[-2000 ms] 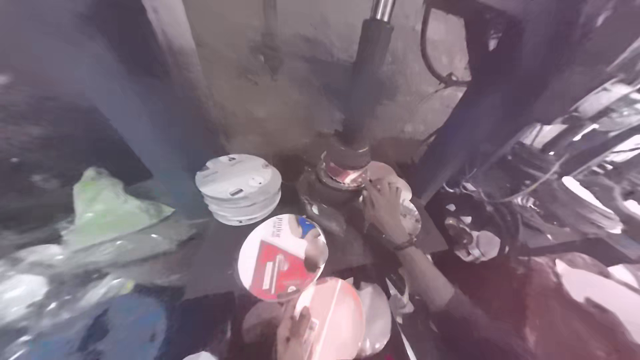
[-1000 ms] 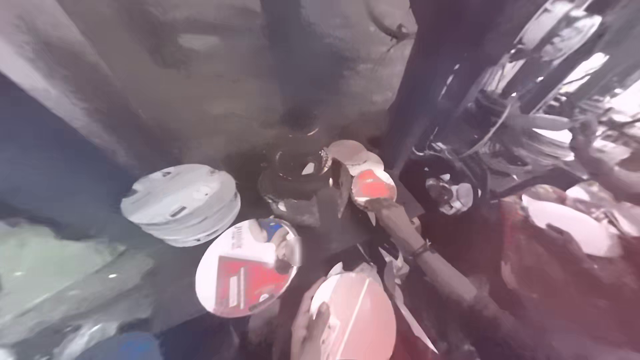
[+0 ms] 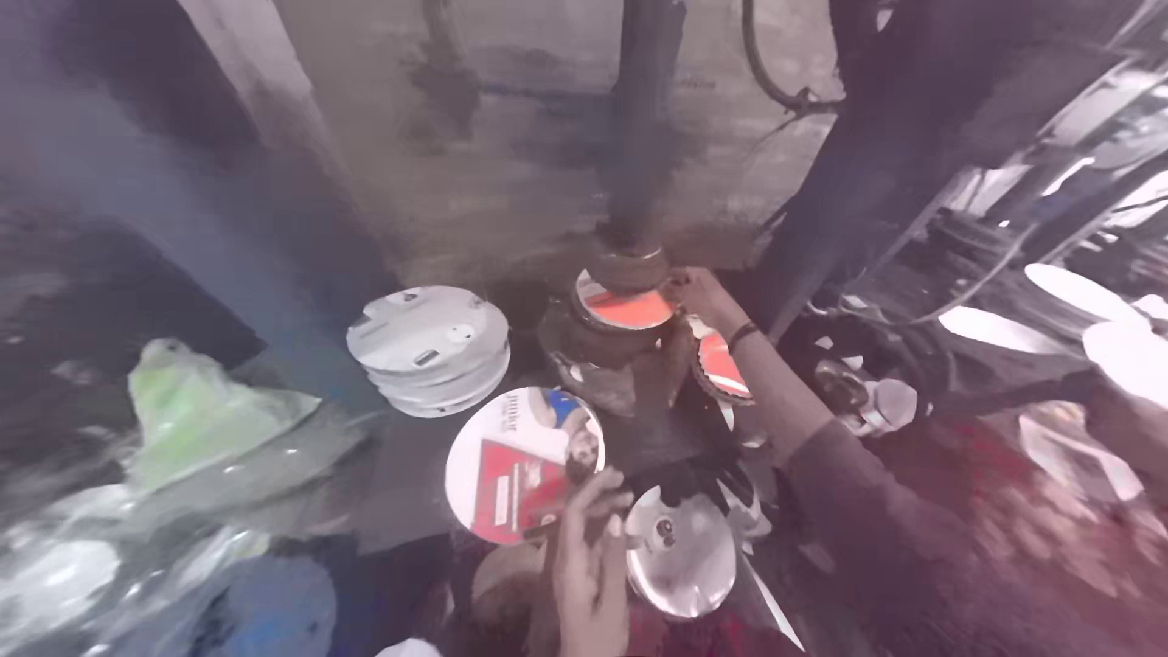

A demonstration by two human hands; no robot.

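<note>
My right hand [image 3: 698, 294] is at the right edge of a round disc with a red and white print [image 3: 630, 308], which lies under the round head of a press [image 3: 628, 266]. Whether the fingers grip the disc is not clear. My left hand [image 3: 591, 547] has its fingers apart, beside the lower right edge of a larger printed disc [image 3: 488, 461] in white, red and blue. To its right lies a shiny round metal piece [image 3: 684, 552]. Another red and white disc with a toothed rim [image 3: 725, 365] is partly hidden behind my right forearm.
A stack of white round discs [image 3: 429, 342] stands left of the press. Farther left lie a greenish plastic bag [image 3: 201, 411] and clear plastic. Metal scraps [image 3: 867, 397] lie at the right. Another person's arm [image 3: 1109, 401] shows at the right edge.
The pale pink disc at my left hand is gone from view, and that hand is now bare. My right hand has moved from the discs beside the press to the disc under its head.
</note>
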